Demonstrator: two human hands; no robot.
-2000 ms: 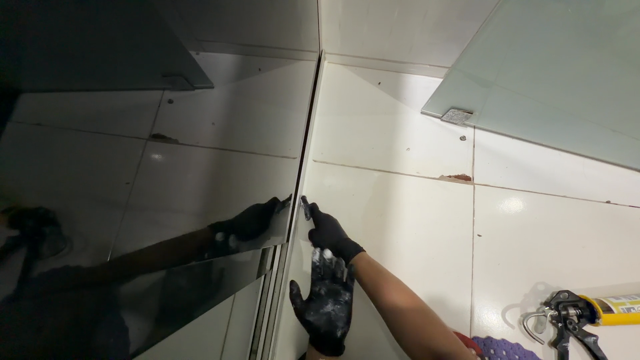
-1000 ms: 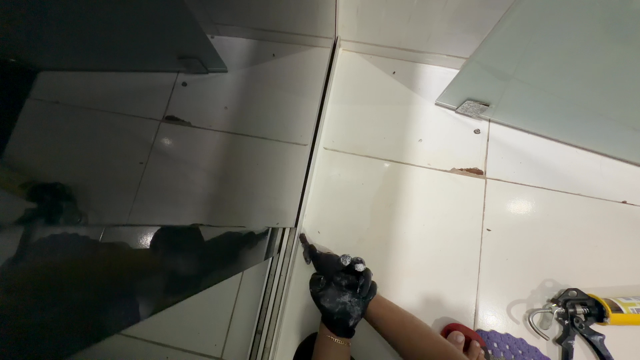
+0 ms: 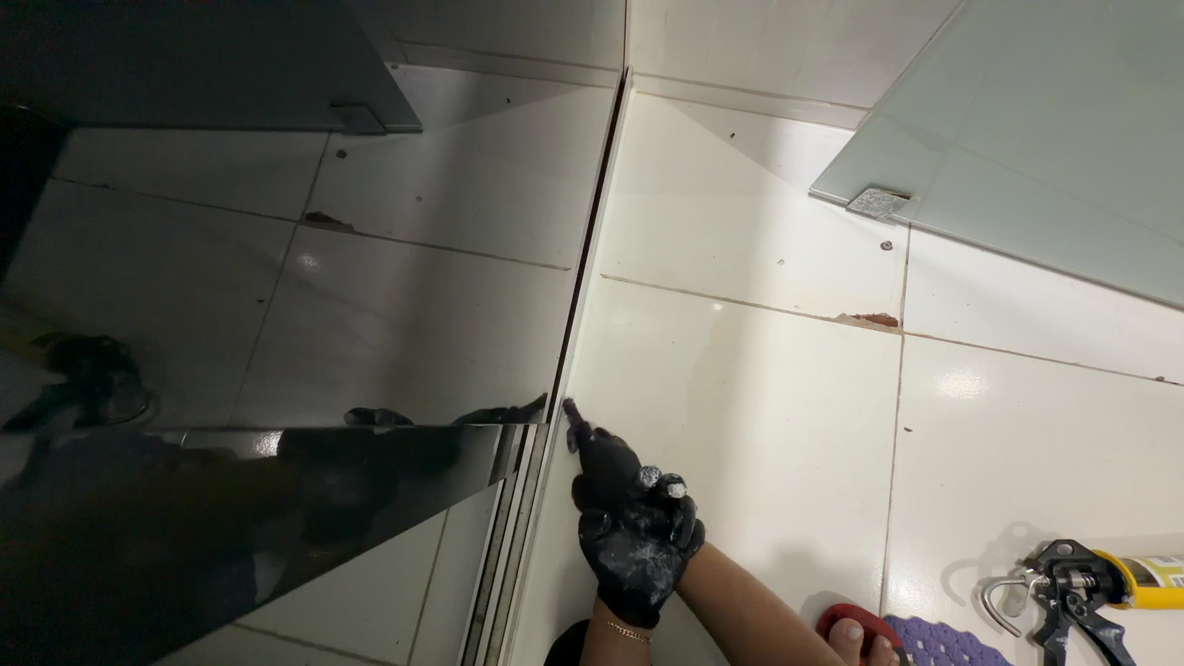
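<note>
My right hand [image 3: 606, 462], in a black glove, reaches from the lower right. Its narrow dark tip touches or nearly touches the pale edging [image 3: 578, 370] beside a dark, glossy reflective panel [image 3: 435, 342]. Whether that tip is a fingertip or a small tool is unclear. My left hand [image 3: 638, 555], gloved in black with white smears, overlaps the right wrist; its fingers are curled, two with white-coated tips. Whether it grips anything is hidden. A caulking gun [image 3: 1073, 583] with a yellow barrel lies on the floor at the lower right.
Metal tracks [image 3: 504, 555] run along the lower panel edge. A frosted glass panel [image 3: 1036, 139] with a metal bracket [image 3: 879, 203] stands at upper right. The white tile floor [image 3: 758, 398] has a chipped joint [image 3: 869, 320]. A foot [image 3: 860, 638] in a red sandal is beside a purple mat [image 3: 943, 643].
My right hand has moved down along the panel edge. My left hand, palm up with fingers spread two seconds ago, now has curled fingers and overlaps the right wrist.
</note>
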